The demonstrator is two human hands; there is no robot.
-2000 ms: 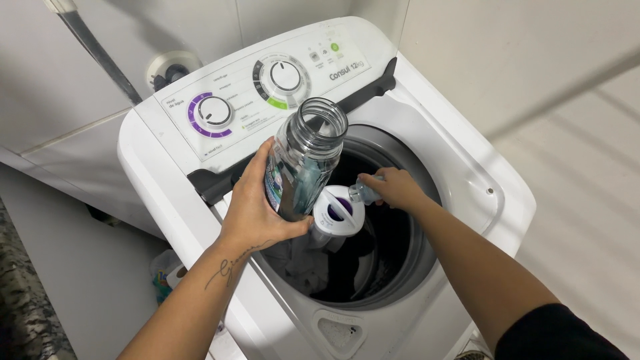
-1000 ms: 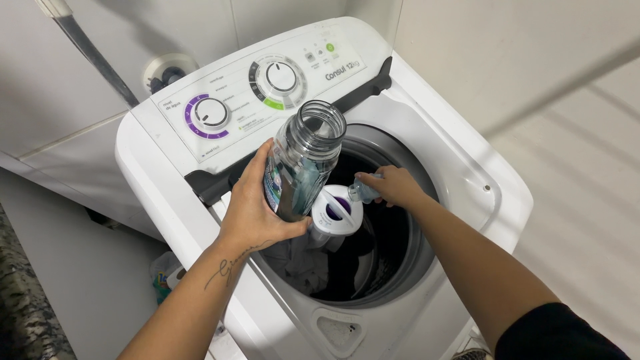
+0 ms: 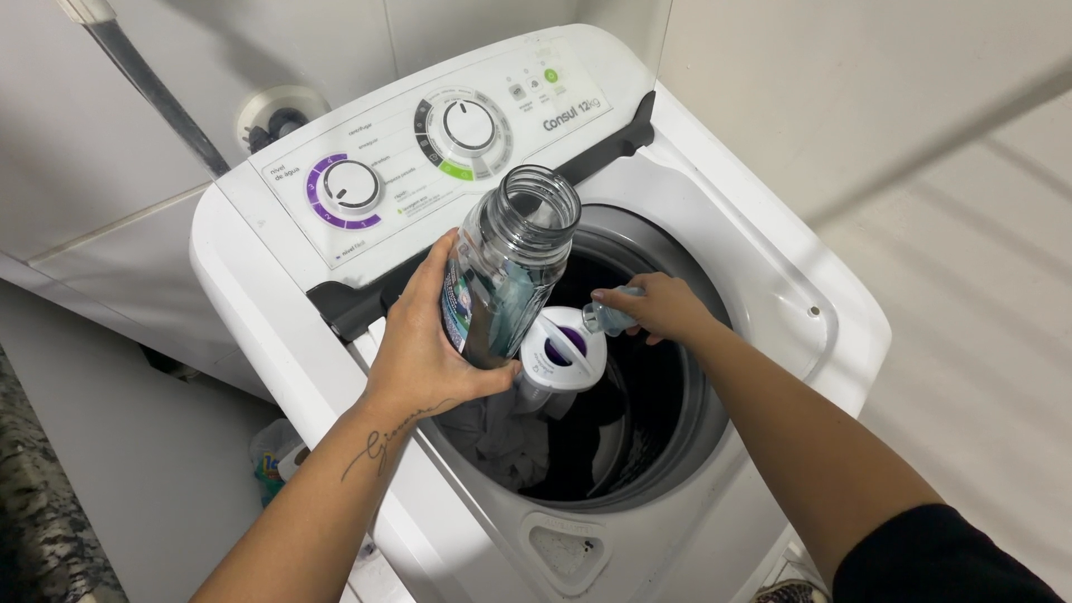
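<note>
My left hand (image 3: 431,335) grips a clear ribbed-neck bottle (image 3: 511,268), uncapped and tilted, with a colored label on its side. To its right, my right hand (image 3: 657,310) holds a small translucent cup or cap (image 3: 614,311) tipped at the rim of the agitator's white dispenser top (image 3: 578,368), which has a purple opening. Both hands are over the open tub (image 3: 703,394) of a white Consul top-loading washing machine (image 3: 804,276). Grey and dark clothes (image 3: 502,444) lie in the tub around the agitator. Whether liquid is flowing from the cup cannot be told.
Behind the tub is the control panel (image 3: 402,167) with two round knobs. A grey hose (image 3: 155,96) and a wall outlet (image 3: 280,117) are at the back left. A plastic package (image 3: 272,461) stands left of the machine, near a granite edge (image 3: 38,502). A wall rises at right.
</note>
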